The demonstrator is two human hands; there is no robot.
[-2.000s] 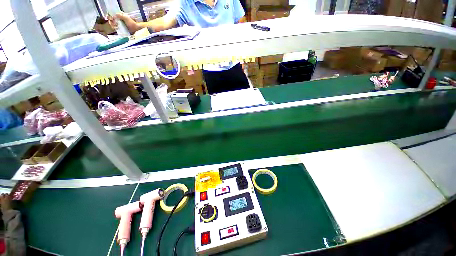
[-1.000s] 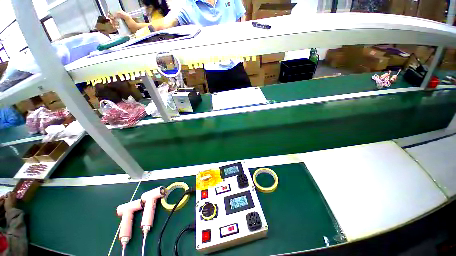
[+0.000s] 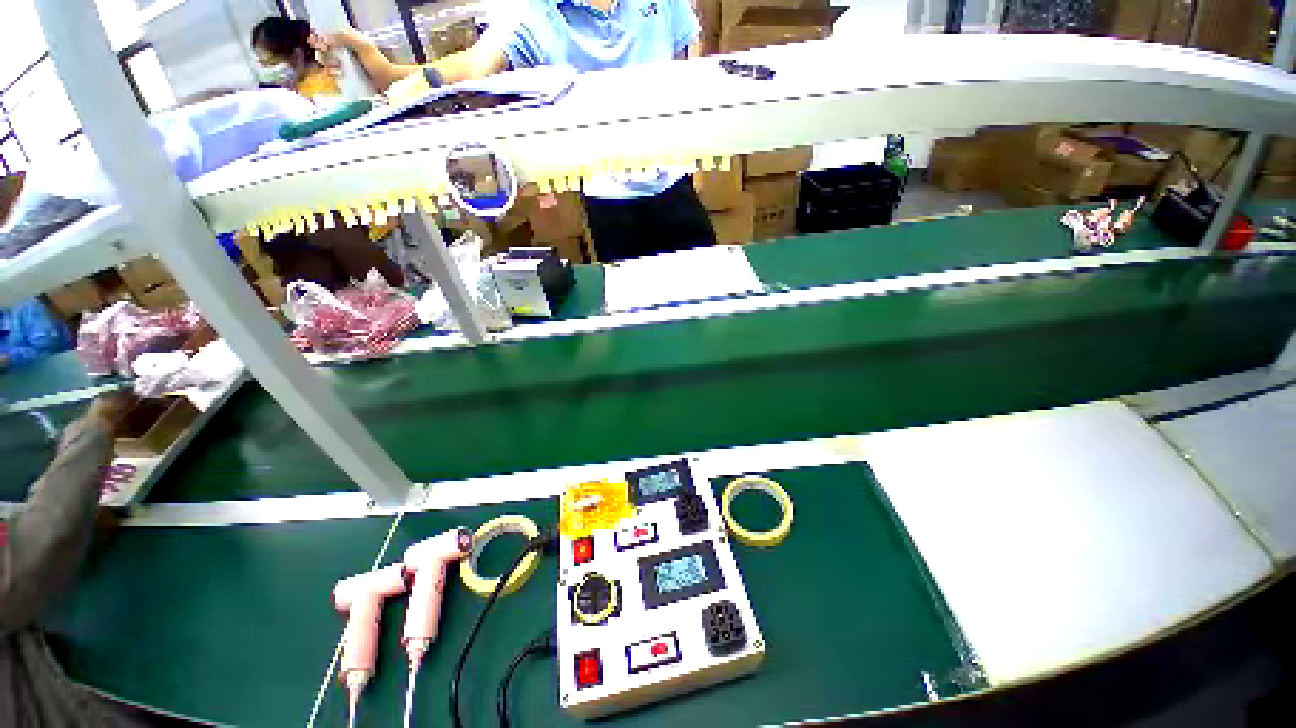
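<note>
Neither of my hands is in the picture. Two pale pink hair dryers [image 3: 428, 580] lie side by side on the green bench, handles toward me, with their cords running off the bottom edge. Right of them sits the white electrical test box [image 3: 660, 583] with two lit displays, red switches, a black knob and black sockets. A shiny orange-yellow item [image 3: 596, 505] is on its top left corner. Black test leads [image 3: 488, 616] loop from its left side. A masking tape roll [image 3: 758, 511] lies at its right and another [image 3: 500, 556] at its left, by the dryers.
A white sheet [image 3: 1059, 541] covers the bench at right. At far left a neighbour's arm [image 3: 60, 498] reaches to small brown boxes [image 3: 159, 425]. The green conveyor [image 3: 682, 373] runs behind, under a white overhead shelf [image 3: 853, 117] with a hanging ring [image 3: 481, 182]. A person stands beyond.
The neighbour's arm at the left edge has come further in and reached forward to the small boxes. Another person's masked face now shows at the back. The dryers and test box have stayed put.
</note>
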